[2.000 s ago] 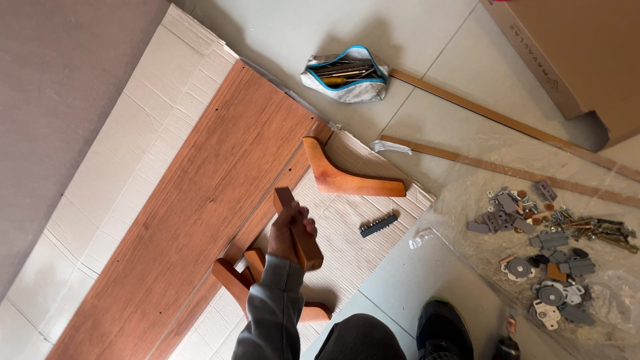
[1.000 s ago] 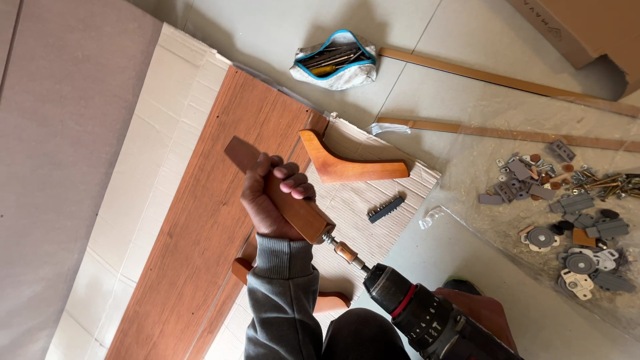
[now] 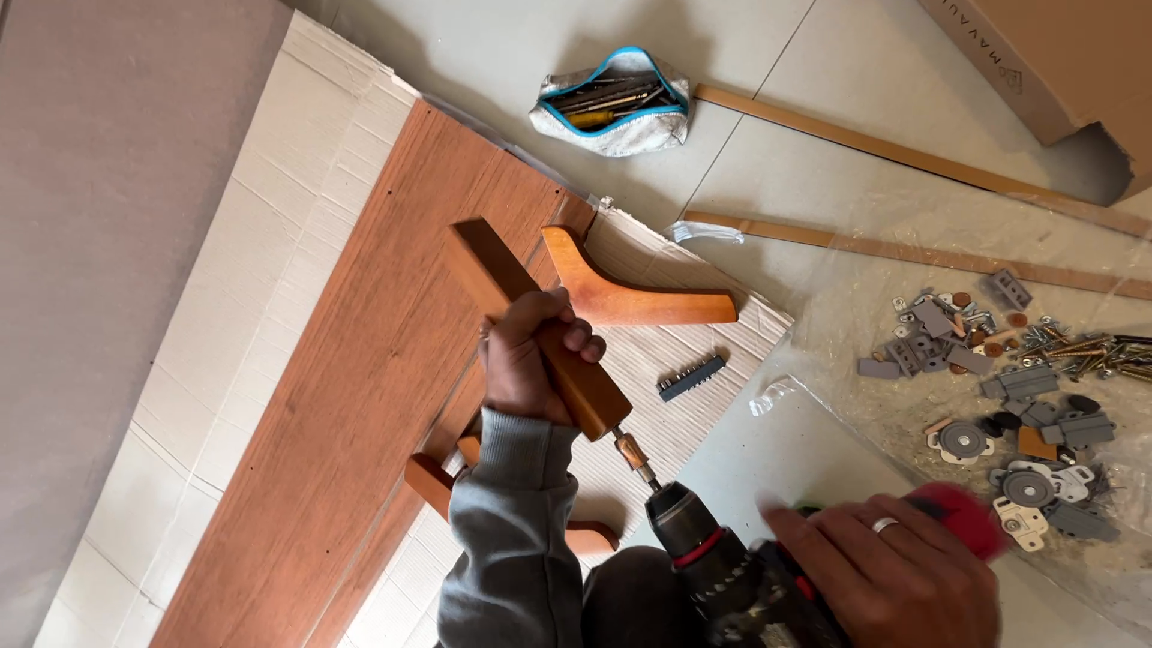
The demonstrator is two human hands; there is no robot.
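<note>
My left hand (image 3: 535, 355) grips a brown wooden leg piece (image 3: 580, 382) that tilts across the view. At the leg's lower end sits the bit of a black and red cordless drill (image 3: 693, 531), with a copper-coloured bit holder (image 3: 634, 452) between chuck and wood. My right hand (image 3: 900, 558), with a ring on one finger, is closed around the drill, partly blurred. Beyond the left hand lies an angled wooden leg (image 3: 639, 292) on cardboard. More wooden legs (image 3: 589, 537) lie partly hidden behind the left forearm. A dark strip of screwdriver bits (image 3: 691, 378) rests on the cardboard.
A long wooden panel (image 3: 333, 360) lies on cardboard (image 3: 225, 234) at the left. A tool pouch (image 3: 612, 103) stands at the top. Two thin strips (image 3: 864, 139) cross the tiled floor. Plastic sheeting at the right holds screws (image 3: 1080, 346) and grey fittings (image 3: 1017, 382). A cardboard box (image 3: 1053, 72) fills the top right corner.
Two seconds ago the left hand held the wooden piece with no drill in view. The drill then came in from the lower right to the leg's end. My right hand now shows more fully on it.
</note>
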